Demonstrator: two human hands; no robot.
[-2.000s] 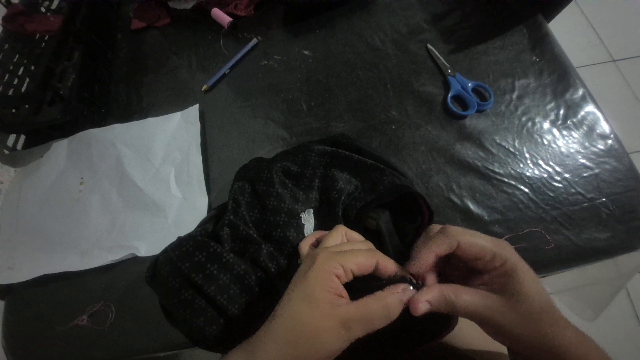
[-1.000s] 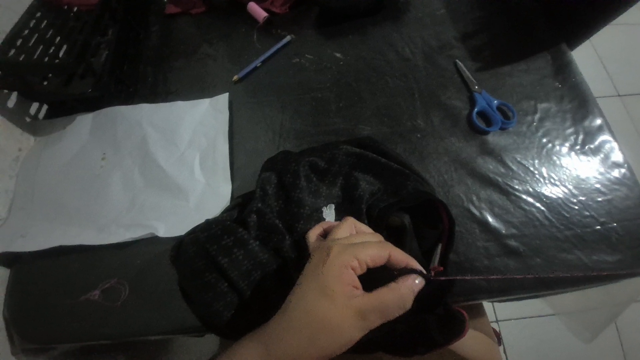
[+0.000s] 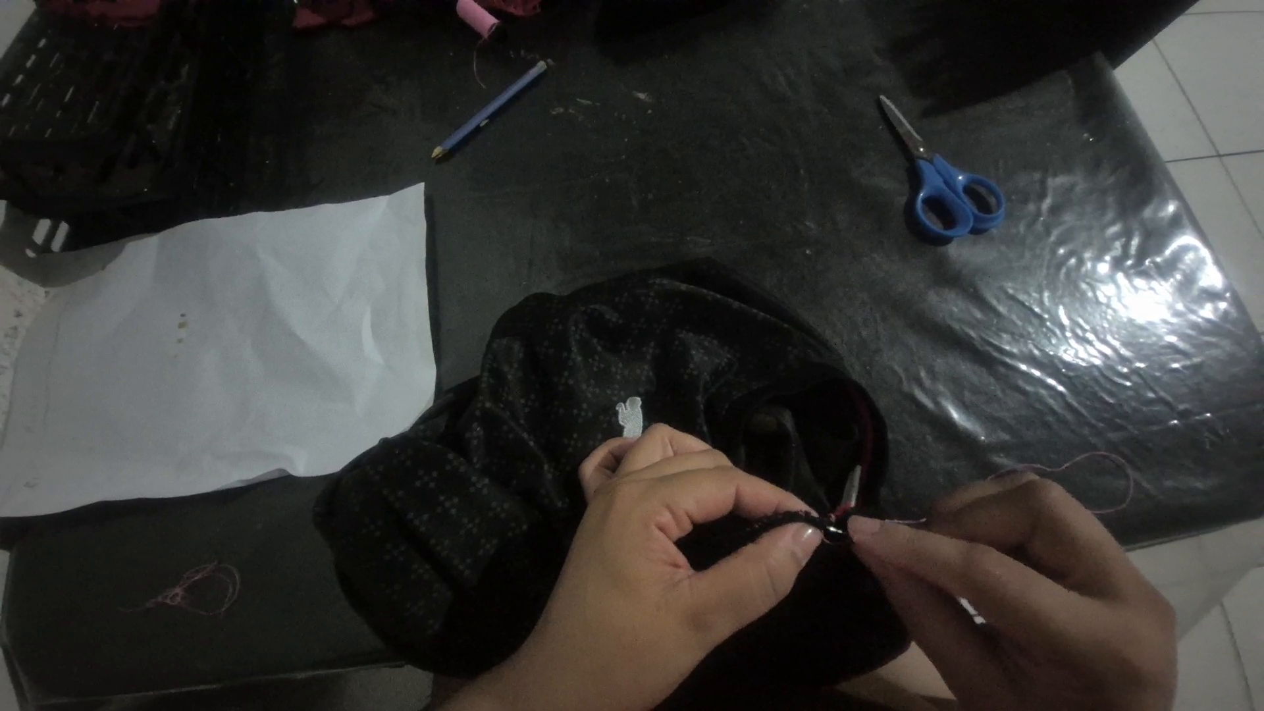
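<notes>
A black patterned fabric garment [image 3: 592, 375] with a small white motif [image 3: 630, 416] lies bunched at the table's near edge. My left hand [image 3: 681, 553] pinches its dark edge between thumb and forefinger, near a red trim. At that same edge, my right hand [image 3: 1027, 583] has its fingertips together beside a tiny shiny thing, too small to name. A pinkish thread [image 3: 1096, 464] loops out behind the right hand. Just above the pinched spot a small pale pointed piece [image 3: 852, 487] sticks up; what it is, I cannot tell.
Blue-handled scissors [image 3: 953, 200] lie at the upper right. A blue pencil-like stick [image 3: 492, 109] and a pink thread spool [image 3: 478, 18] are farther back. White paper [image 3: 227, 346] covers the left side, with a thread tangle [image 3: 200, 590] below it. A black slotted basket [image 3: 89, 99] stands at the upper left.
A second ago my right hand was out of view and a thread stretched right from the fabric; now the hand is back at the edge and the thread hangs in a loose loop.
</notes>
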